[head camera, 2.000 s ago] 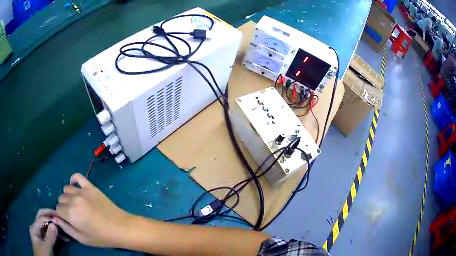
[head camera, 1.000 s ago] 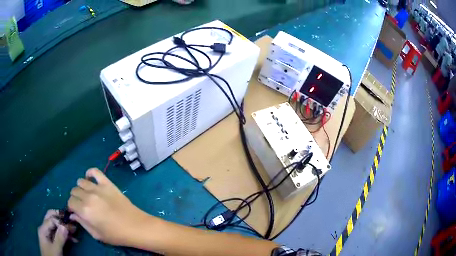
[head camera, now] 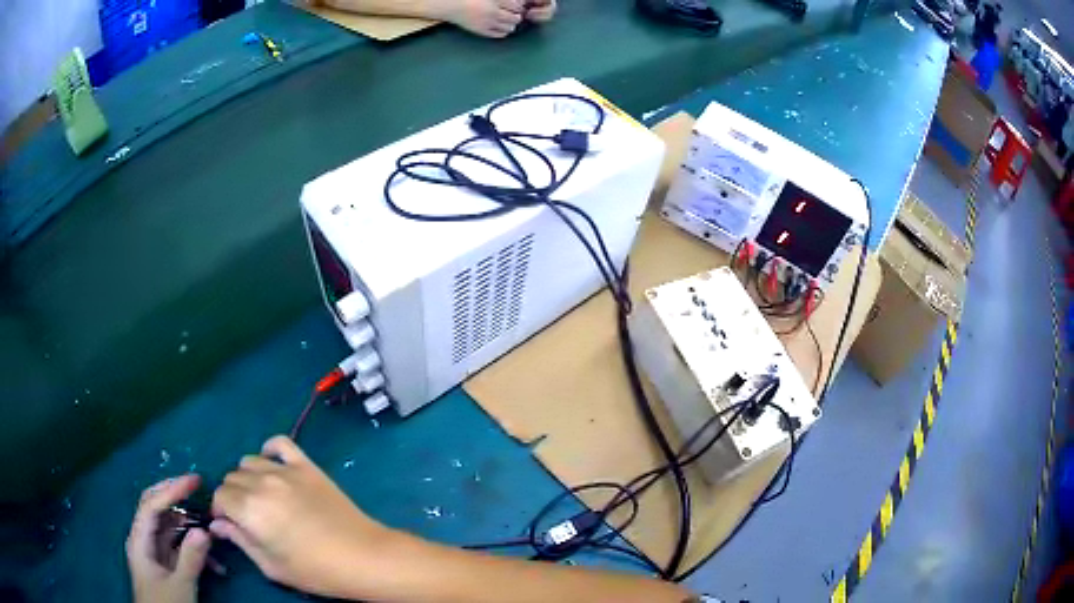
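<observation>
My left hand [head camera: 161, 544] is at the lower left edge, its fingers curled round a small dark object [head camera: 189, 524], mostly hidden and too small to name surely. My right hand [head camera: 283, 518] is beside it, fingertips closed at the same dark object. A red lead [head camera: 309, 412] runs from behind my right hand to a red-orange plug [head camera: 330, 380] at the front of the large white power supply [head camera: 412, 271].
Black cables [head camera: 495, 177] lie coiled on the large supply. The test box [head camera: 736, 353] and small power supply [head camera: 766, 194] stand on cardboard [head camera: 554, 377]. A cable with a connector [head camera: 571, 530] lies near my right forearm. Another person's hands [head camera: 501, 14] rest across the bench.
The view has shifted, so the equipment appears lower and further right. Another person's hands and black items have come into view at the top. My hands stay together around the dark object.
</observation>
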